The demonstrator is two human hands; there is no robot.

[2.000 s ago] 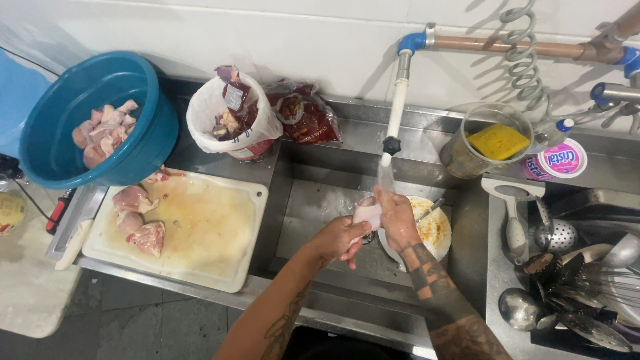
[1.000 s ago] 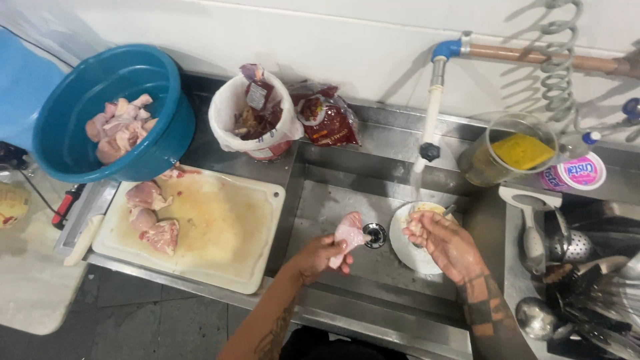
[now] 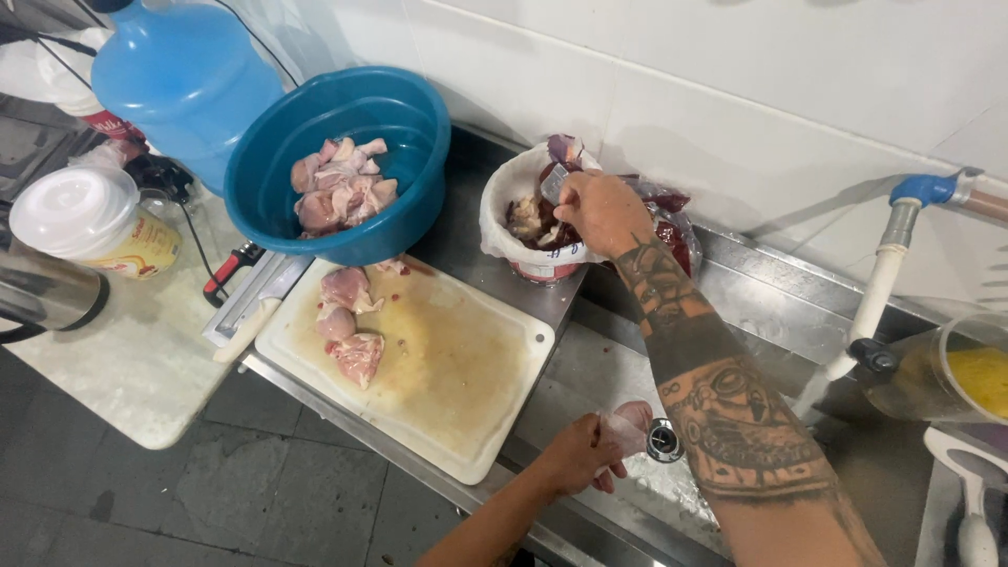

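My left hand (image 3: 581,458) grips a piece of raw chicken (image 3: 627,428) over the sink, beside the drain. My right hand (image 3: 602,211) is over a waste bucket lined with a white bag (image 3: 504,197), its fingers against a small clear piece of plastic (image 3: 554,184); whether it belongs to the waste cannot be told. Scraps and wrappers fill the bucket. Several raw chicken pieces (image 3: 358,358) lie on the left side of a white cutting board (image 3: 472,378). A teal basin (image 3: 425,173) behind the board holds more raw chicken (image 3: 342,189).
Water runs from a white pipe tap (image 3: 874,303) into the metal sink (image 3: 575,370). A plastic jug with a yellow sponge (image 3: 980,378) stands at right. A white-handled knife (image 3: 248,329) lies left of the board. Further left are a blue water jug (image 3: 185,79) and a lidded tub (image 3: 94,224).
My right hand has moved left from over the white bowl in the sink to the waste bucket. My left hand keeps hold of the chicken. The view has shifted left.
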